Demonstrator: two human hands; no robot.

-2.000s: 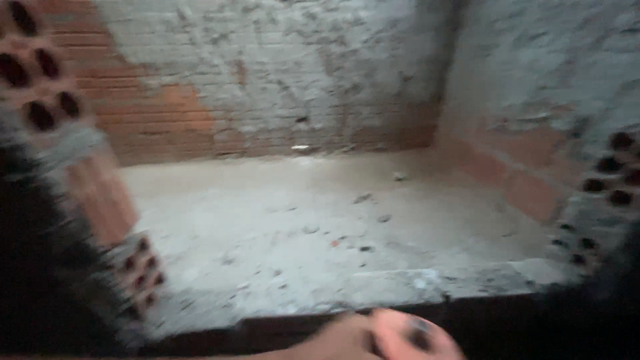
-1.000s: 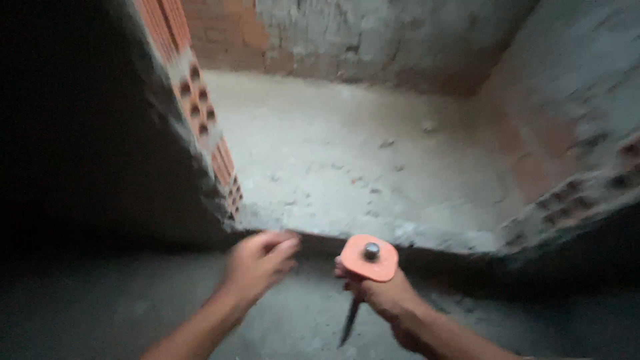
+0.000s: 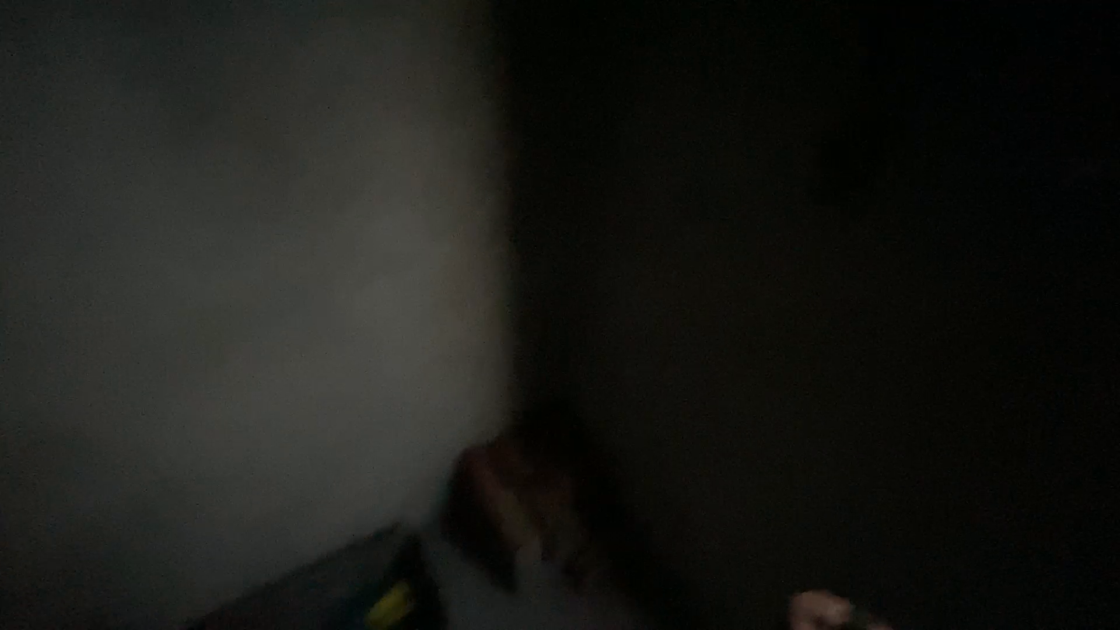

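Observation:
The head view is very dark and blurred. Part of a hand (image 3: 822,608), likely my right one by its position, shows at the bottom edge, right of the middle. What it holds cannot be made out; most of it lies below the frame. My left hand is out of sight. Low in the corner between two walls is a reddish-brown object (image 3: 512,499), too blurred to name. A dark object with a yellow patch (image 3: 391,604) is at the bottom, left of the middle.
A grey wall (image 3: 262,262) fills the left side. A nearly black wall (image 3: 787,306) takes up the right, and the two meet in an upright corner. A bit of grey floor (image 3: 551,595) shows at the bottom.
The view has swung away from the brick opening to a dark corner. My left hand and the orange-guarded tool, seen in my right hand a second ago, are no longer visible.

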